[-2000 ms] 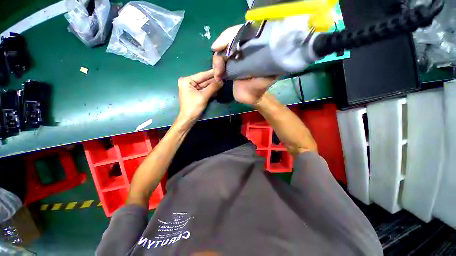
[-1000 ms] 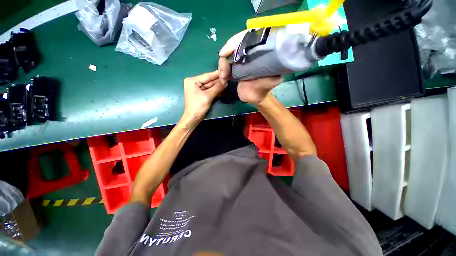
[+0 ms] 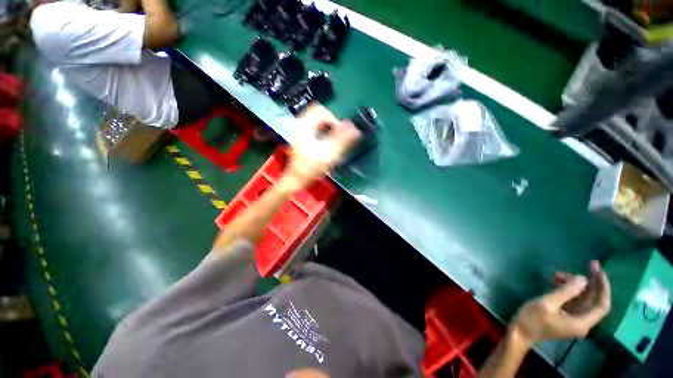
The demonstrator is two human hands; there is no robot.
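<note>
My left hand (image 3: pixel 321 140), blurred, is over the bench edge at centre left. A black device housing (image 3: pixel 363 136), also blurred, is at its fingertips and looks held. Just beyond the hand, finished black units (image 3: pixel 308 90) stand in rows on the green bench. My right hand (image 3: pixel 564 306) is at lower right by the green box, palm up, fingers curled and apart, with nothing seen in it. A blurred dark grey shape with yellow above it (image 3: pixel 612 70) hangs at upper right, perhaps the electric screwdriver.
Clear plastic bags (image 3: pixel 461 133) lie on the bench's far side. A small open carton (image 3: pixel 627 199) and the green box (image 3: pixel 643 303) are at right. Red divided bins (image 3: pixel 277 225) sit below the bench edge, with a red stool (image 3: pixel 221 136) beyond. Another person's white sleeve (image 3: pixel 96 37) is at upper left.
The view has turned left. My right hand has let go of the electric screwdriver and is apart at the right. My left hand has moved left towards the black rows with the housing.
</note>
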